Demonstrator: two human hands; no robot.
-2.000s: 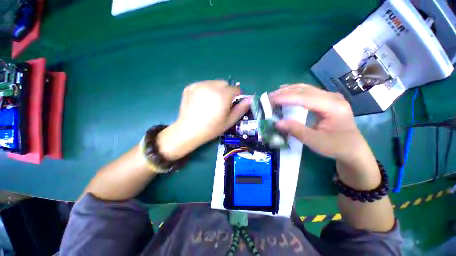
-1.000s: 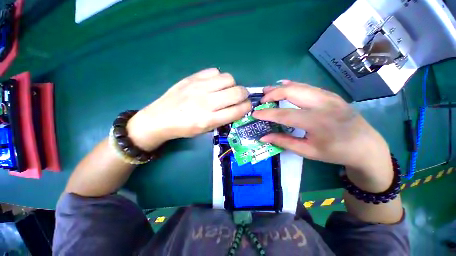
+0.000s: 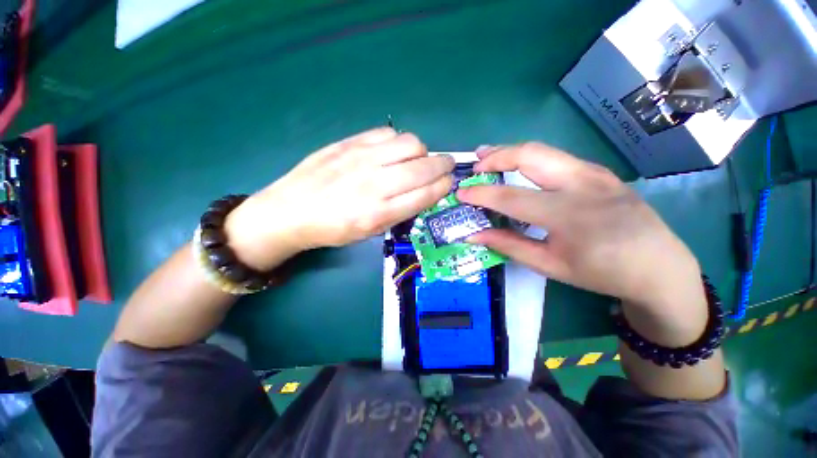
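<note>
The black housing [image 3: 408, 338] lies on a white foam sheet [image 3: 529, 309] in front of me, with a blue battery pack [image 3: 457, 344] in its lower half. The green circuit board [image 3: 445, 258] with its digit display lies slightly tilted over the upper half. My right hand [image 3: 573, 210] holds the board at its right side, fingers on its face. My left hand [image 3: 372, 190] is at the board's upper left, fingers curled; what its fingertips touch is hidden. A thin wire end sticks up above the left hand. Yellow and dark wires show at the board's left edge.
A grey-white screw feeder [image 3: 663, 98] stands at the upper right, with a blue coiled cord [image 3: 758, 234] beside it. Red foam sheets [image 3: 55, 219] and another black-and-blue unit [image 3: 15, 241] are at the left. A white sheet [image 3: 152, 18] is at the top. Striped tape runs along the front edge.
The green board was upright and blurred between the hands; it now lies face up over the housing. Since one second ago it has turned slightly and sits straighter. Both hands remain close around it.
</note>
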